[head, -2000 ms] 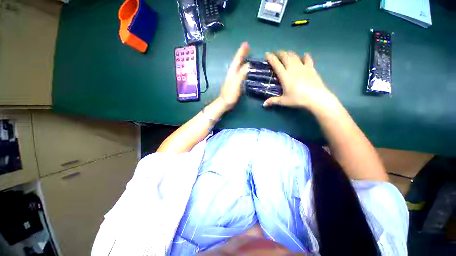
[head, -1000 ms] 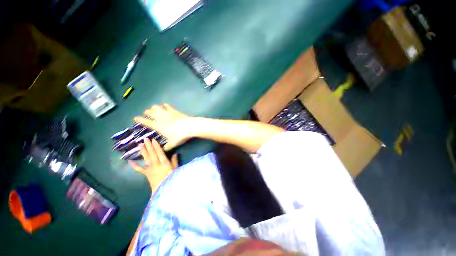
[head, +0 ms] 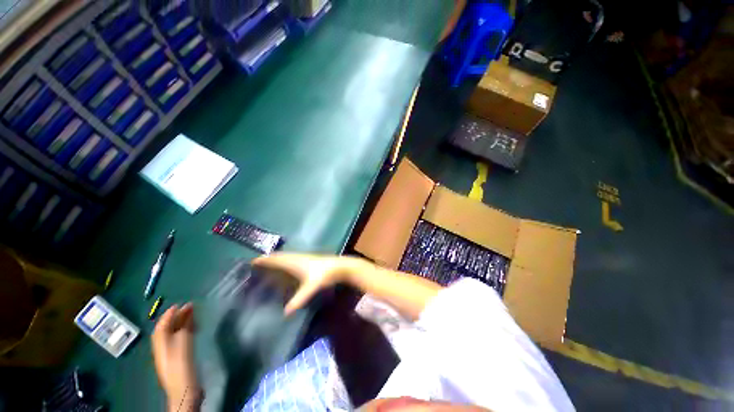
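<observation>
My right hand holds a blurred stack of dark bagged remotes just above the green bench, low in the view. Motion blur hides how many there are and the fingertips' exact grip. My left hand is to the left of the stack, apart from it, blurred and seemingly empty. One bagged black remote control lies on the bench beyond my right hand. To the right, an open brown carton stands on the floor with rows of bagged remotes inside.
A white notebook, a pen, a small yellow-and-black item and a white-grey meter lie on the bench. Blue-fronted drawers stand behind. A blue stool and another brown box are beyond the carton.
The view has swung right, bringing the whole carton into sight. Both hands were together on the remotes; now my left hand is off them and my right hand has them lifted.
</observation>
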